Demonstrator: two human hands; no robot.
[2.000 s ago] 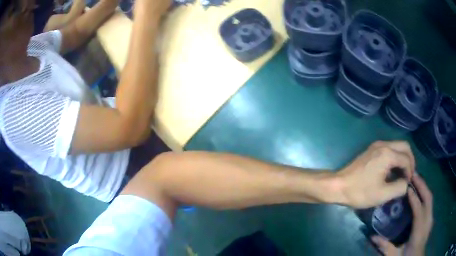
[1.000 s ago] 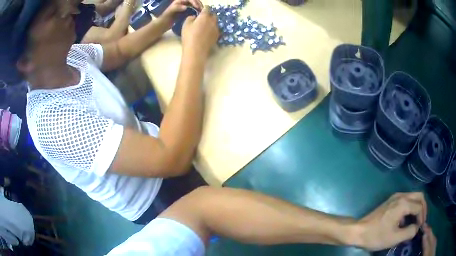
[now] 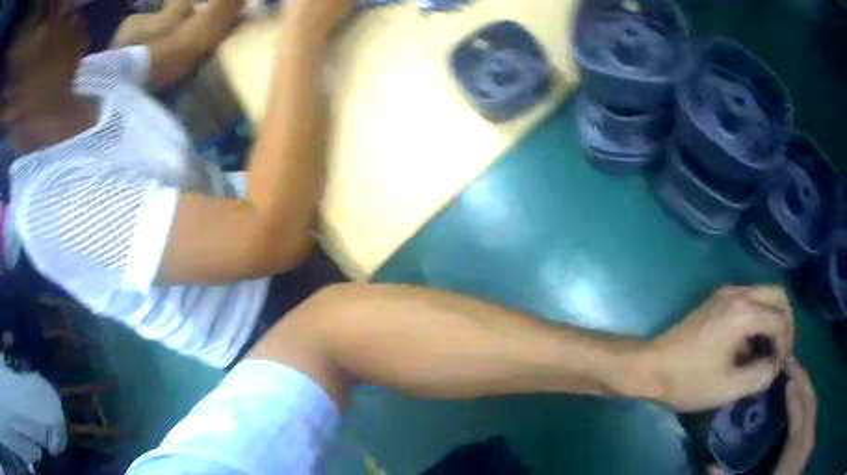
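A dark plastic housing [image 3: 746, 429] with a raised hub is tilted at the lower right. My right hand [image 3: 801, 417] shows only in part and grips its right side. My left hand [image 3: 724, 351] is curled above the housing's upper edge, fingertips close to my right fingers. A dark patch shows inside the curl of my left fingers; I cannot tell whether it is a part or shadow. The view is blurred, and my left hand hides part of the housing.
Stacked dark housings [image 3: 710, 172] line the green tabletop [image 3: 520, 250] at upper right. One housing [image 3: 501, 70] sits on the tan table [image 3: 399, 139]. A person in a white mesh top [image 3: 102, 213] is at left. A dark shape [image 3: 478, 459] is at the bottom edge.
The camera view has swung, so the scene sits higher and further left than one second ago. More of the held housing shows. My hands remain together at it.
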